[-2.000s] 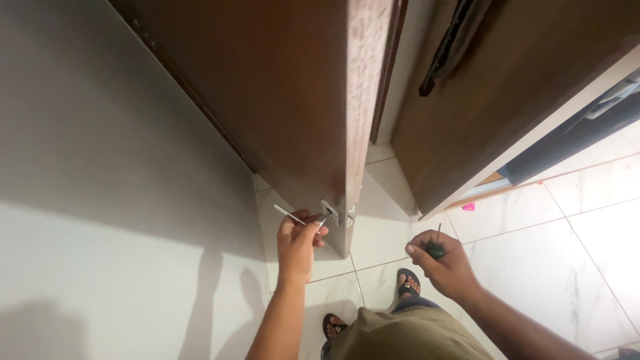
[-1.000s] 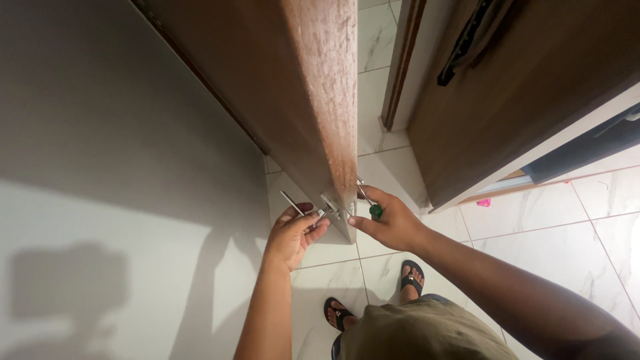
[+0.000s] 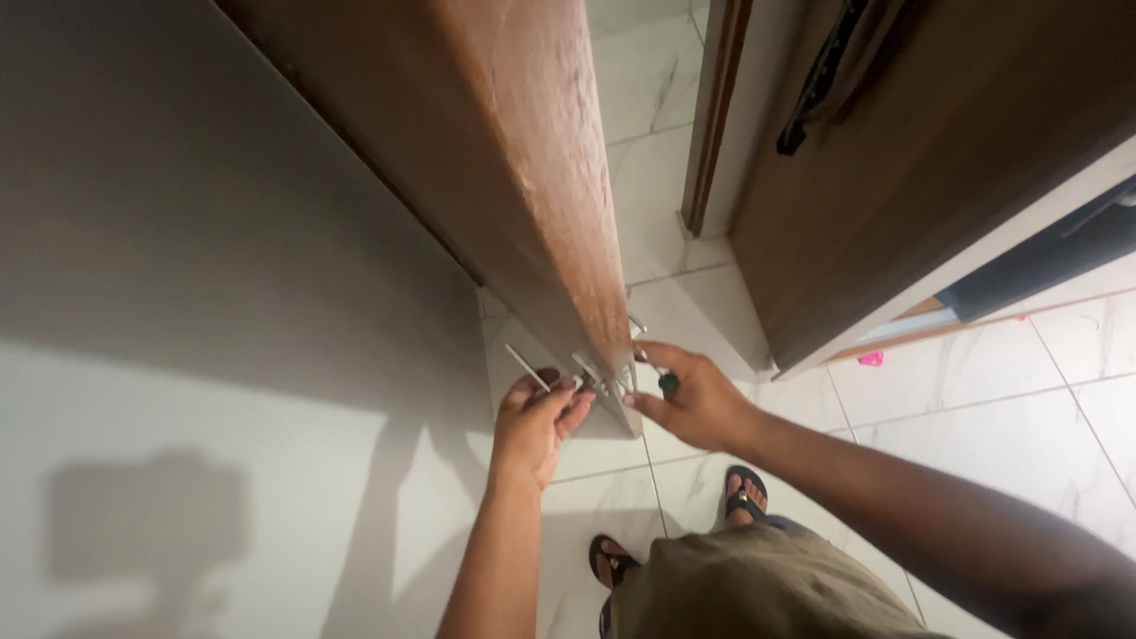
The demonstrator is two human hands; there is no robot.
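A brown wooden door (image 3: 568, 204) stands edge-on before me, with metal lock parts (image 3: 612, 380) low on its edge. On the door's left face, my left hand (image 3: 537, 417) grips a metal door handle (image 3: 527, 367) with a thin straight bar; its exact shape is partly covered by my fingers. My right hand (image 3: 697, 399) is at the right face by the lock, thumb and forefinger spread to the door. A screwdriver with a green handle (image 3: 667, 382) is tucked in that hand. Another metal lever (image 3: 637, 324) shows just beyond the right face.
A pale wall (image 3: 266, 399) runs along the left. To the right are a door frame (image 3: 710, 124) and a brown wooden panel (image 3: 887, 177) with a dark strap-like item (image 3: 812, 98) hanging on it. A small pink object (image 3: 871, 358) lies on the tiled floor (image 3: 941, 382). My sandalled feet are below the door.
Two seconds ago my right hand was away from the door, holding the green-handled screwdriver; it has moved left to the lock. My left hand has stayed by the door's left face.
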